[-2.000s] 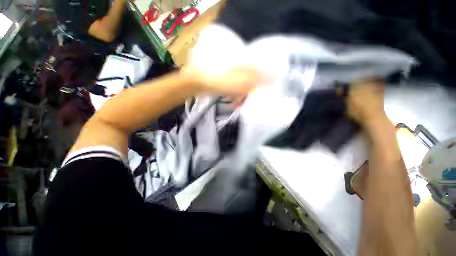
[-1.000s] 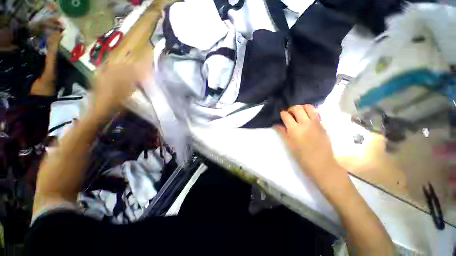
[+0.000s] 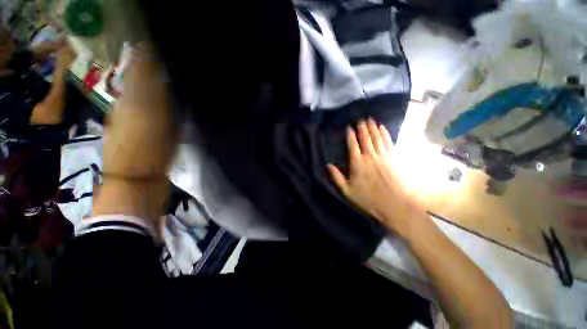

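The garment's large black panel point(image 3: 238, 103) is raised and blurred in the middle, spreading down over the table's near edge. Its light grey-white and black striped part point(image 3: 367, 61) lies flat on the table beyond. My right hand point(image 3: 368, 160) lies palm down on the black cloth, fingers spread, just left of the bright lamp glare. My left forearm reaches up at the left; my left hand is blurred and hidden around the raised cloth, so its grip cannot be seen.
The sewing machine head point(image 3: 515, 96) with its blue stripe stands at the right. Black snips point(image 3: 557, 257) lie at the right edge. Red-handled scissors point(image 3: 93, 77) and a green round thing point(image 3: 84, 17) are at the upper left. Another person's arm point(image 3: 55, 90) is at the far left. White and black pieces lie lower left.
The black cloth has been lifted and swung across the middle and over the table edge. My left arm has moved up and right. My right hand has shifted slightly left, onto the cloth.
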